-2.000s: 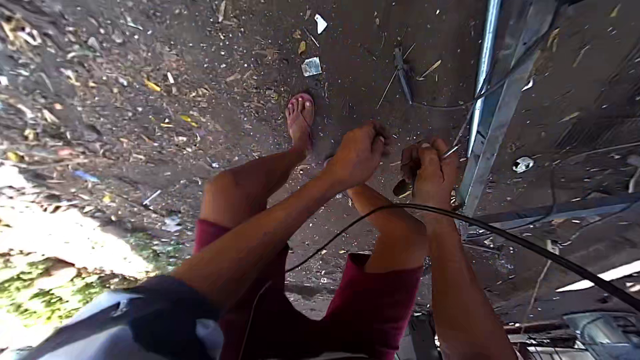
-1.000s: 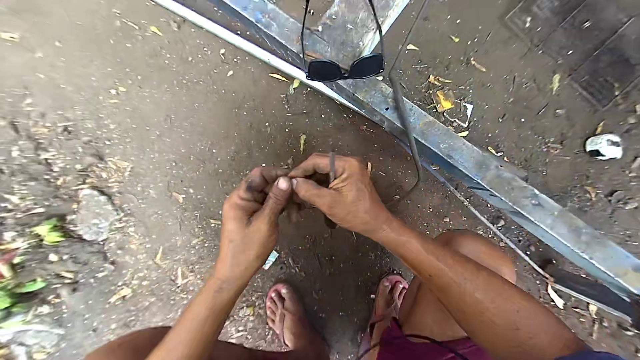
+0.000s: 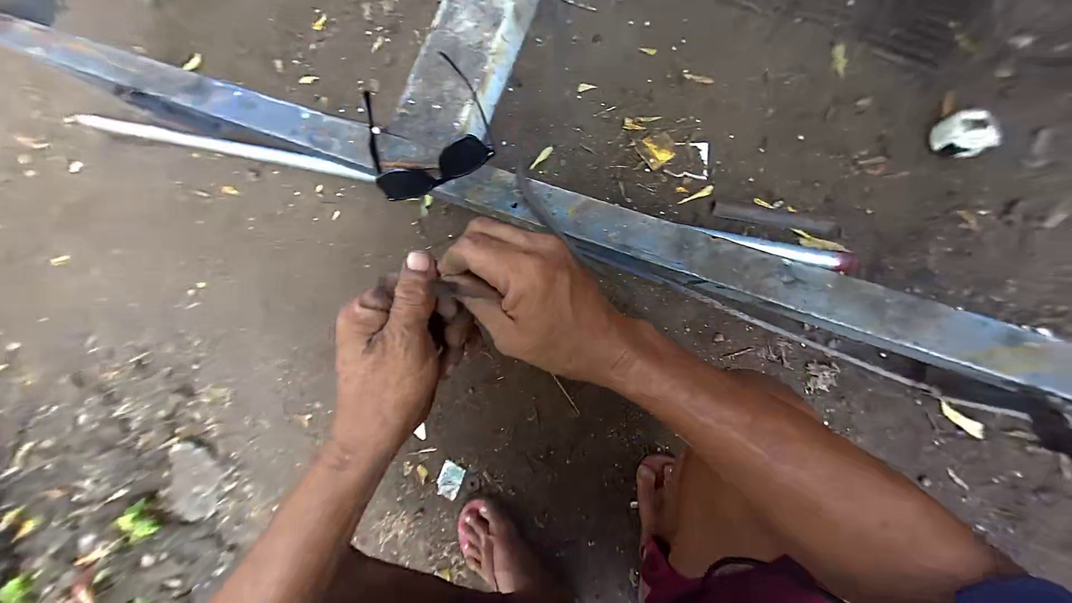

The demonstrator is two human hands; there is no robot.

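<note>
My left hand (image 3: 389,343) and my right hand (image 3: 536,301) meet at the fingertips near the middle of the view. Both thumbs point at each other with fingers curled. Something small and dark seems pinched between them, but the fingers hide it and I cannot tell what it is. A dark cable (image 3: 536,201) rises in a curve just behind my right hand. Dark sunglasses (image 3: 435,172) with thin temples appear above my hands, over the metal beam (image 3: 628,230).
The beam crosses the view, with a second metal bar (image 3: 461,67) joining it from above. A pale rod (image 3: 226,151) lies beside it at left. A white crumpled object (image 3: 965,132) is on the dirt at right. My feet in flip-flops are below.
The view has turned and shifted strongly since two seconds ago. My hands, apart then, now meet at the fingertips, as they did a second ago.
</note>
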